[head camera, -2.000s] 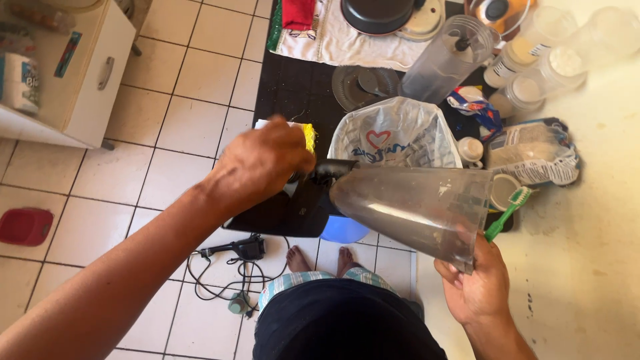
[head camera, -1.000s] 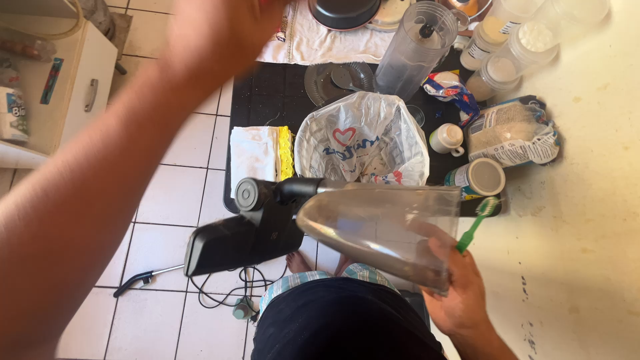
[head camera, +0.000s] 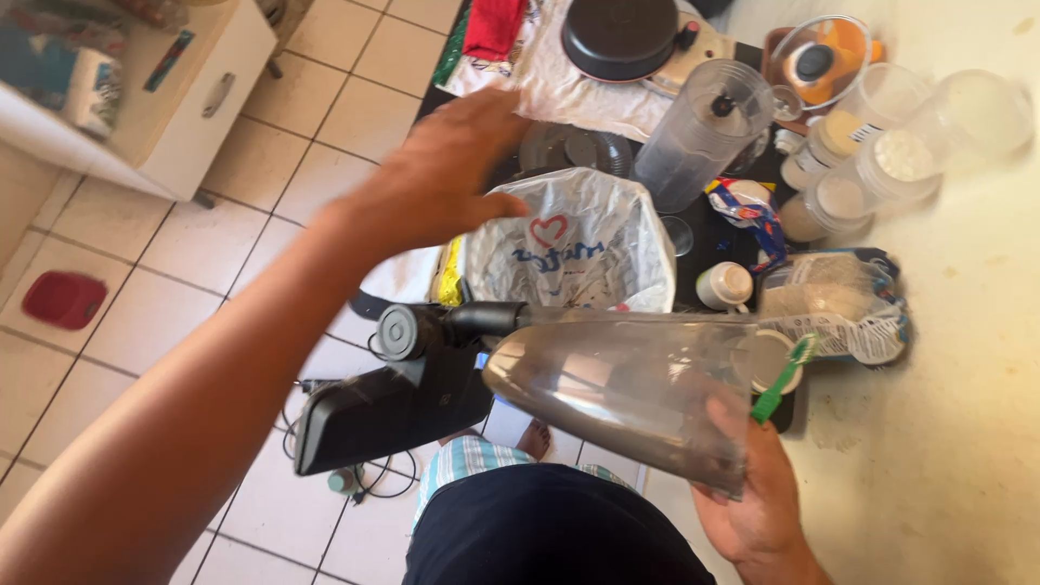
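Note:
My right hand (head camera: 756, 487) holds a clear plastic vacuum dust container (head camera: 626, 398) by its wide end, together with a green toothbrush (head camera: 784, 382) whose bristles point up. At the container's narrow end is a black vacuum floor head (head camera: 390, 414) with a round grey cap (head camera: 400, 331). My left hand (head camera: 439, 171), slightly blurred, is raised with its fingers apart and nothing in them. It is near the left rim of a bin lined with a white plastic bag (head camera: 569, 244), which stands just beyond the container. A folded white cloth (head camera: 402, 272) with a yellow edge lies left of the bin.
Beyond the bin are a clear cylinder (head camera: 703, 134), a black pan (head camera: 620, 36) and a red cloth (head camera: 493, 28). Jars (head camera: 825, 203), a white mug (head camera: 725, 286) and a plastic food bag (head camera: 837, 301) stand at right. A white drawer unit (head camera: 219, 89) is at left; a cable (head camera: 390, 479) lies on the floor.
My left hand, at the vacuum head two seconds ago, moved up off it and is now over the bin's left side with its fingers spread. My right hand has kept hold of the container and toothbrush.

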